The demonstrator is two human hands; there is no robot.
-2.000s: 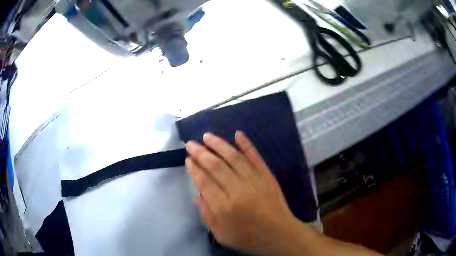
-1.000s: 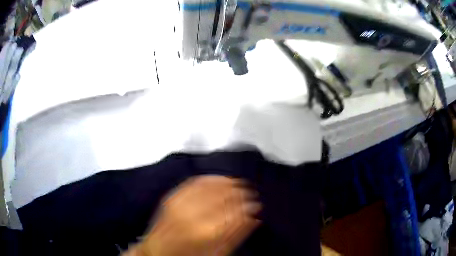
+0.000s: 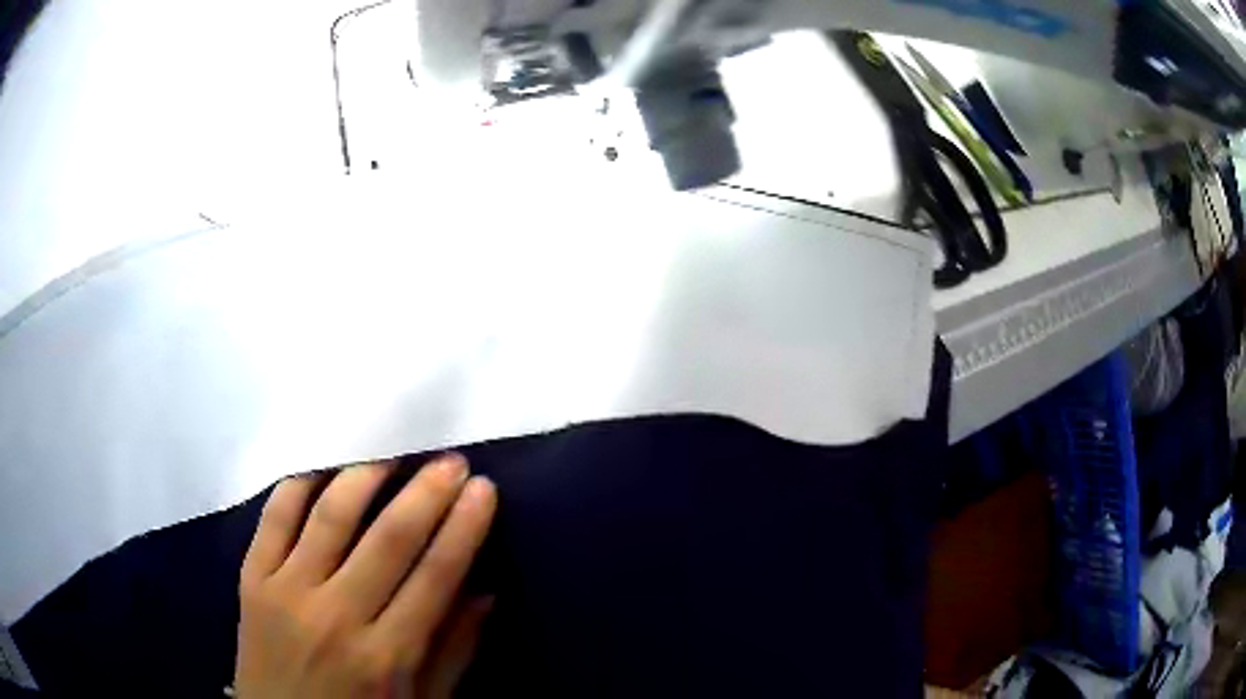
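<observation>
A navy panel (image 3: 683,546) lies across the front of the table. A white panel (image 3: 793,314) lies beyond it, and their curved edges meet along a wavy line. My left hand (image 3: 362,587) rests palm down on the navy panel at lower left, fingertips at that line, gripping nothing. The fingers are slightly spread. My right hand is not in view. The sewing machine head (image 3: 547,41) is above the white panel, cut off by the top edge. A grey-black block (image 3: 690,130) hangs beside the needle area.
Black-handled scissors (image 3: 963,205) lie right of the machine, beside a yellow-green tool (image 3: 977,130). The grey table edge with a ruler scale (image 3: 1052,321) runs along the right. Below it are a blue plastic crate (image 3: 1100,505) and a brown surface (image 3: 984,587).
The smaller navy piece and narrow strip seen first are no longer visible; the wide white and navy panels cover that area. My right hand has left the view. My left hand now lies still, further left.
</observation>
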